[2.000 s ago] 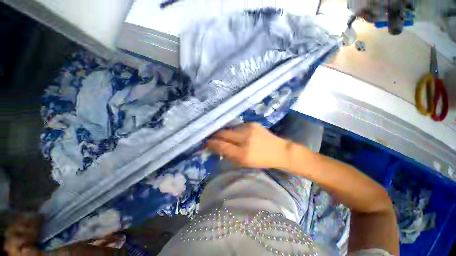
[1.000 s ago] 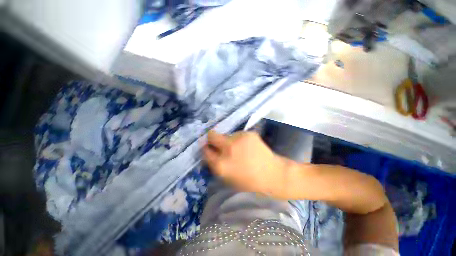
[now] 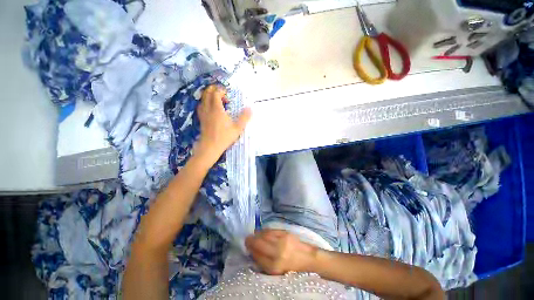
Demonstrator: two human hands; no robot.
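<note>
The floral garment fabric [image 3: 140,123] lies bunched over the table's left part and hangs over the front edge. Its shirred band [image 3: 241,158] runs down from the presser foot area [image 3: 246,61] toward the lap. My left hand [image 3: 219,120] lies on the fabric just below the presser foot, fingers spread and pressing it. My right hand [image 3: 280,251] is closed on the lower end of the shirred band near the lap. The needle is lost in bright glare.
Scissors with yellow and red handles [image 3: 380,57] lie right of the foot. A small red-handled tool [image 3: 454,58] lies farther right. The table's front edge carries a printed ruler [image 3: 421,108]. A blue bin [image 3: 508,199] and a layered cut work bundle [image 3: 410,217] are below right.
The view has shifted right. My left hand has come from the lower left up to the fabric by the foot. My right hand has moved lower, and the band now hangs more vertically.
</note>
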